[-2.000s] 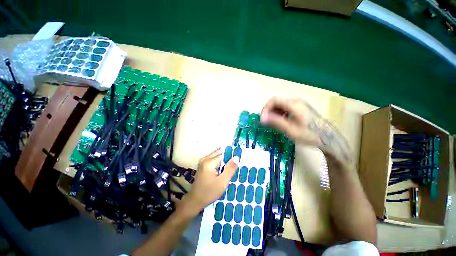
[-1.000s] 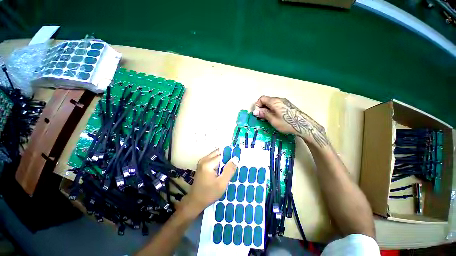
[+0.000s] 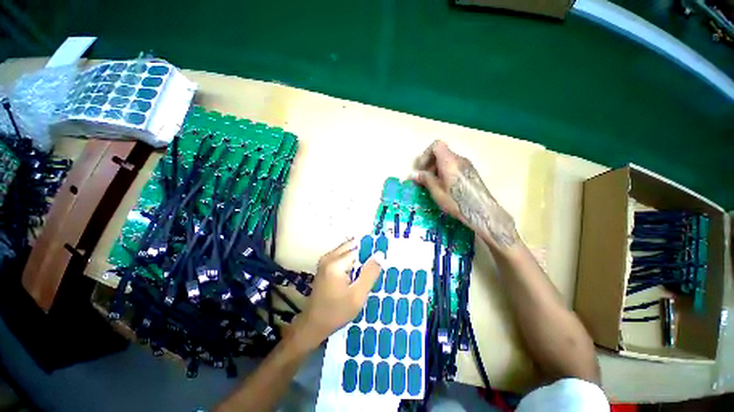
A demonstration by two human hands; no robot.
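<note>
My left hand (image 3: 342,291) holds a white sticker sheet (image 3: 385,326) with rows of dark oval pads; its thumb lies on the upper left of the sheet. The sheet's upper part is blank on the right. It lies over a small batch of green circuit board strips (image 3: 394,193) with black cables (image 3: 443,282). My right hand (image 3: 447,181) is at the top edge of the strips, thumb and fingers bent close together. Whether a pad is between its fingertips cannot be told.
A stack of wired green boards (image 3: 249,138) is at left, beside a reddish-brown slotted strip (image 3: 76,213). Spare sticker sheets (image 3: 133,96) and clear plastic (image 3: 40,96) are far left. An open cardboard box (image 3: 604,257) with cabled strips is at right. A green conveyor (image 3: 362,56) runs beyond the bench.
My right hand came down onto the top of the strips, then its fingers lifted slightly while staying at the top edge. My left hand and the sheet stay in place.
</note>
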